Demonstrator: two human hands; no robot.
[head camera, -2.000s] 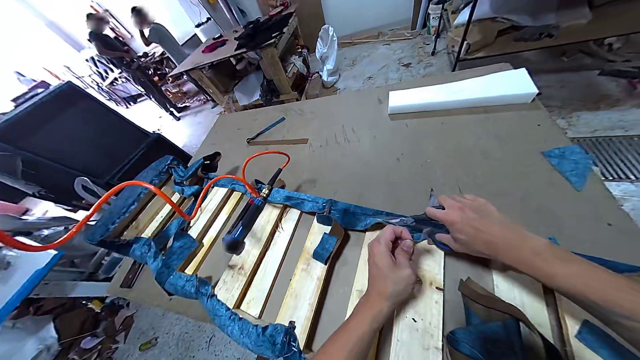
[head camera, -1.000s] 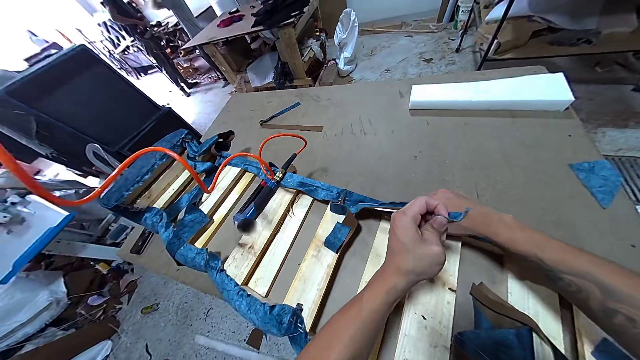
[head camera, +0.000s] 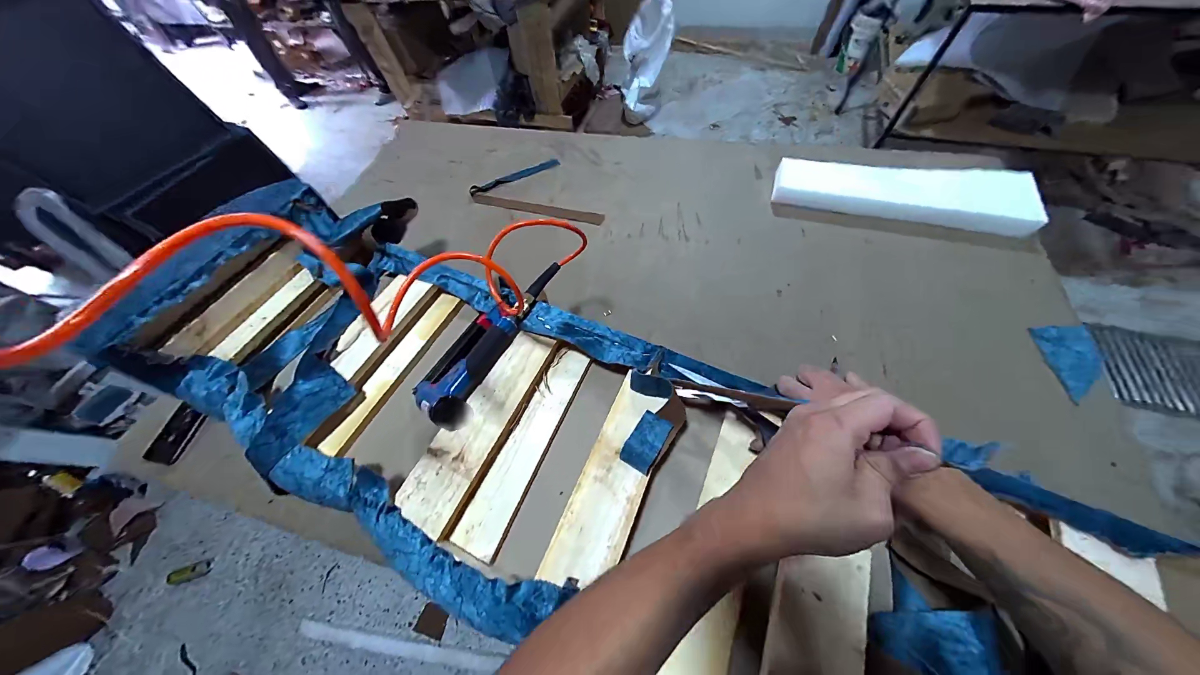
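A wooden slatted frame (head camera: 506, 441) edged with blue fabric (head camera: 422, 553) lies on the table. My left hand (head camera: 830, 478) has its fingers curled at the frame's far edge, over my right wrist; what its fingertips pinch is hidden. My right hand (head camera: 820, 384) lies just behind it, largely covered, beside a dark strip of the edging (head camera: 722, 394); its grip cannot be made out. To the left, a blue pneumatic staple gun (head camera: 473, 366) rests across the slats, joined to an orange air hose (head camera: 319, 248).
Beyond the frame, a white foam block (head camera: 909, 195) and a thin strip (head camera: 539, 208) lie on the brown tabletop (head camera: 712, 281). A blue fabric scrap (head camera: 1067, 361) is at the right edge. A black upholstered piece (head camera: 122, 112) stands at left, with scraps on the floor.
My left hand has moved right along the far edge and now crosses over my right wrist. The staple gun stays on the slats. The view has tilted down.
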